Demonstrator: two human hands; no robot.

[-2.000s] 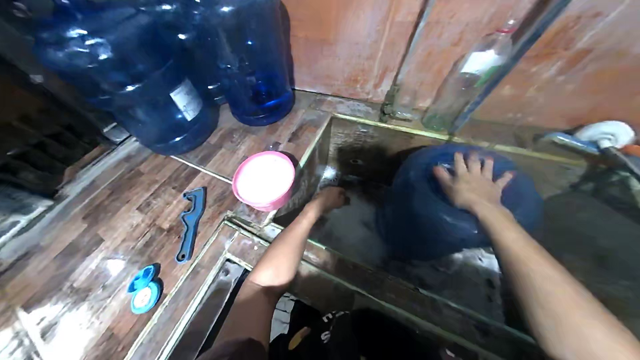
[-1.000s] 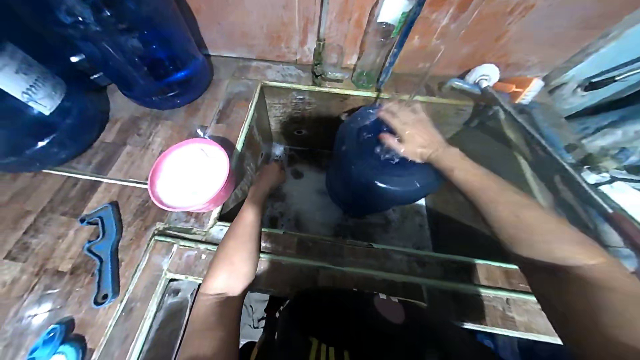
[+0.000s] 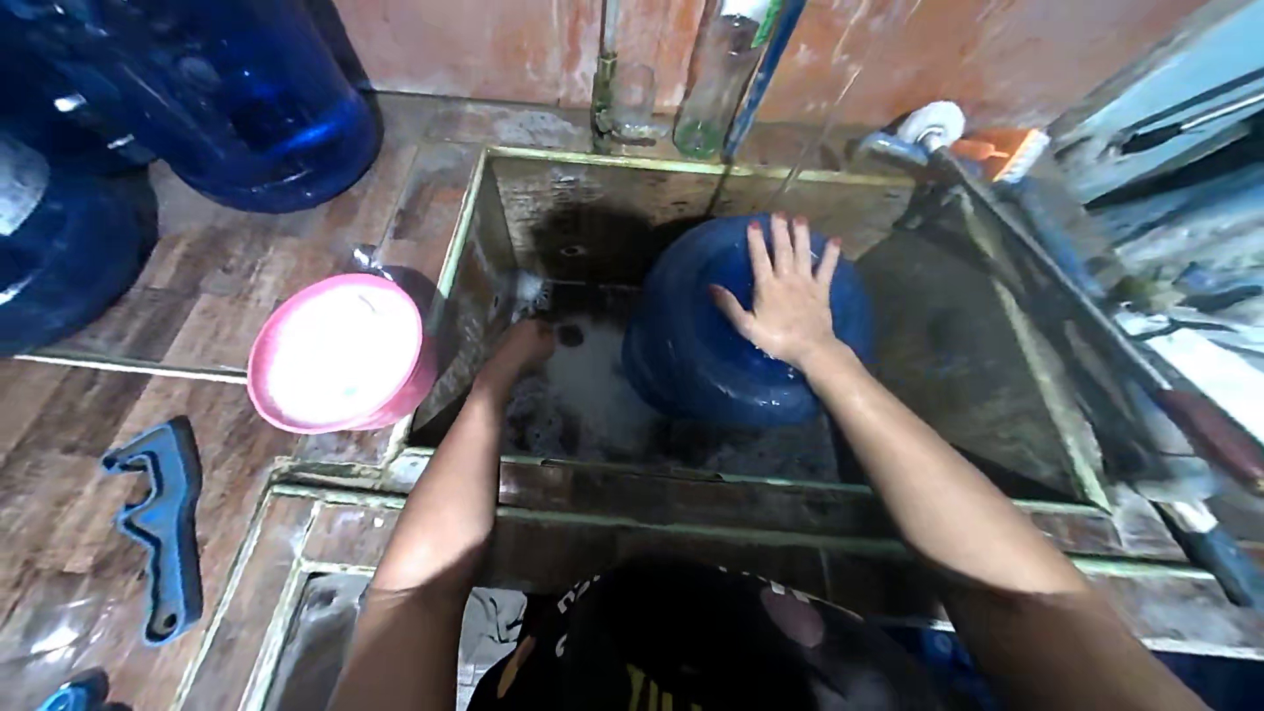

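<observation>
A large blue plastic water jug (image 3: 681, 326) stands in the tiled basin (image 3: 790, 178), its rounded end up. My right hand (image 3: 790, 296) lies on top of it with the fingers spread. My left hand (image 3: 528, 346) is low in the basin, left of the jug, near foamy water (image 3: 592, 395) on the floor; its fingers are partly hidden, and whether it holds something cannot be told. A pink tub (image 3: 425, 365) with white foamy contents sits on the counter just left of the basin.
Blue water jugs (image 3: 267, 118) stand at the upper left. A blue bottle-cap opener (image 3: 173, 533) lies on the wood-patterned counter. Behind the basin are a clear bottle (image 3: 706, 99) and a small glass (image 3: 634, 99). Brushes (image 3: 1007, 153) lie at the back right.
My right hand has shifted on the jug's rounded end and lies flatter than one second ago. My left hand stays low in the basin. The view has swung to the right since the earliest frame.
</observation>
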